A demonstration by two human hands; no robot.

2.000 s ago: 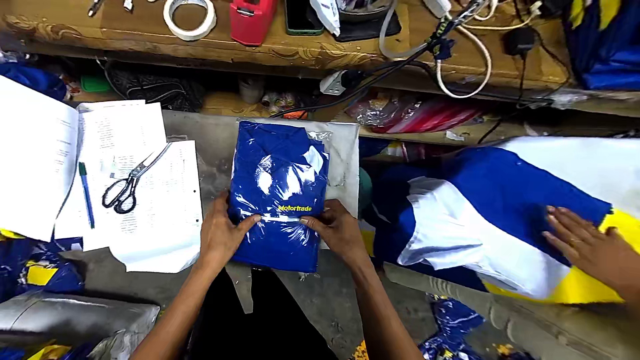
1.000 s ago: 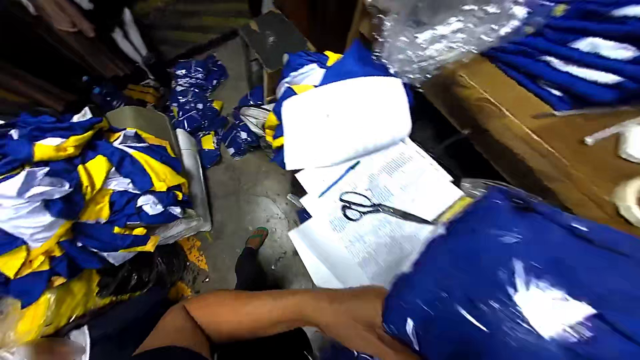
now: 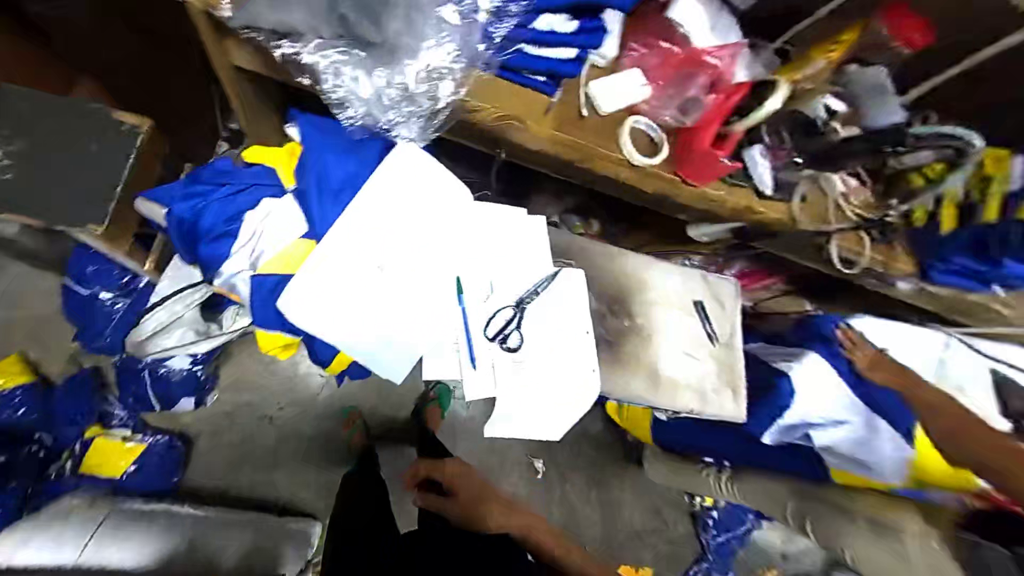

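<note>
My right hand (image 3: 456,492) hangs above my dark-clothed legs at the bottom centre, with its fingers loosely curled, a gap beside the thumb and nothing visible in it. My left hand is out of view. Above my hand, black-handled scissors (image 3: 518,312) and a blue pen with a green end (image 3: 466,323) rest on white paper sheets (image 3: 552,368). A large white sheet (image 3: 380,256) lies to the left of them. Right of the papers is a pale, stained board (image 3: 664,328) with a small dark object (image 3: 706,322) on it.
Another person's hand (image 3: 872,360) rests on blue, white and yellow fabric (image 3: 840,416) at the right. A wooden shelf (image 3: 552,136) holds a masking tape roll (image 3: 643,141), cables and clear plastic. Bagged blue garments (image 3: 132,460) lie on the floor at the left.
The bagged blue garment, under both my hands two seconds ago and with one hand at it one second ago, is no longer identifiable in view. The view has swung strongly.
</note>
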